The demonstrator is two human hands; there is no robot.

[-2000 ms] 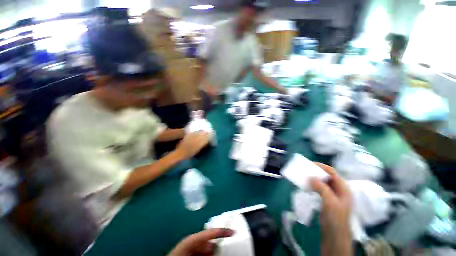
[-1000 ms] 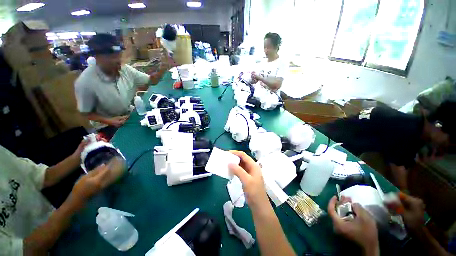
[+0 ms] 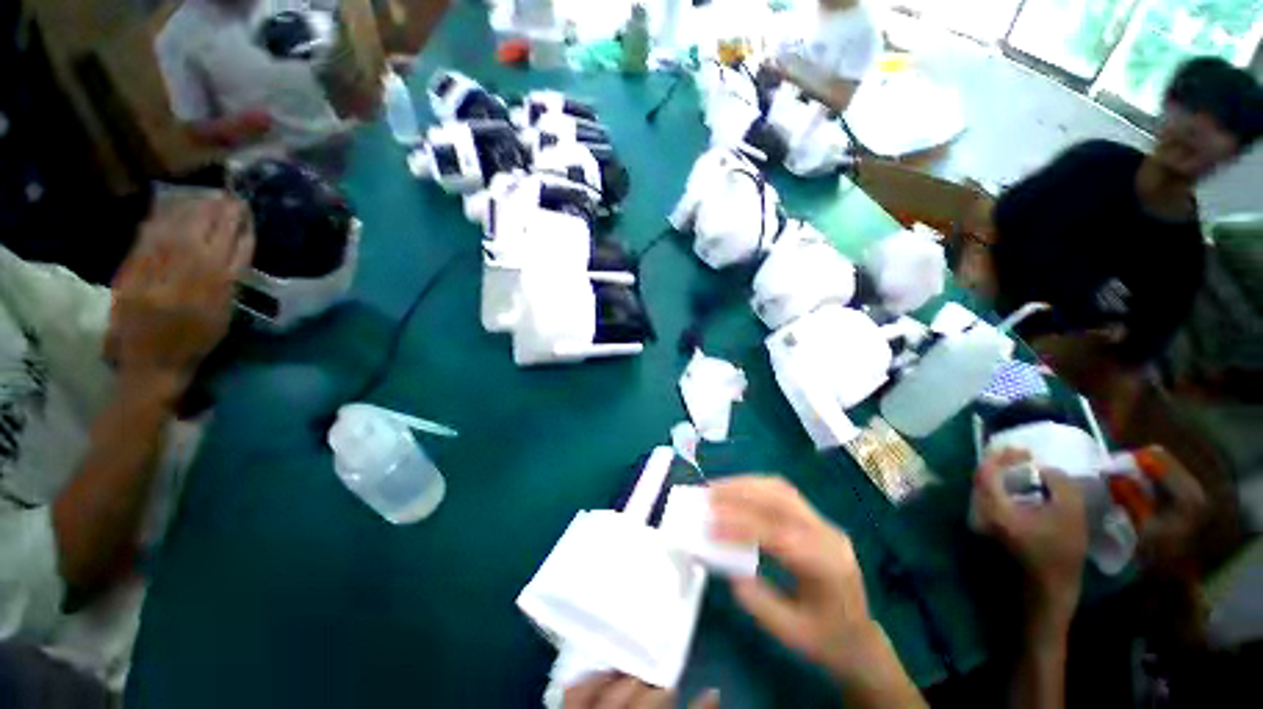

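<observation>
A white security camera (image 3: 596, 582) is at the bottom centre, its squarish rear side facing up and a flat antenna (image 3: 647, 485) sticking up from it. My left hand (image 3: 619, 691) holds it from below at the bottom edge, partly cut off. My right hand (image 3: 792, 561) holds a small white cleaning pad (image 3: 715, 537) against the camera's right side. The camera's black front is mostly hidden. A crumpled white cloth (image 3: 711, 395) lies on the mat just beyond.
Green mat table (image 3: 457, 582). Wash bottle (image 3: 388, 467) left; larger bottle (image 3: 946, 381) and swabs (image 3: 889, 461) right. Camera row (image 3: 561, 284) ahead, wrapped cameras (image 3: 810, 277) right of it. Neighbours on both sides hold cameras.
The view has tilted down. My right hand has brought the pad down onto the camera. The camera is now turned with its rear side up, and my left hand has come into view on it.
</observation>
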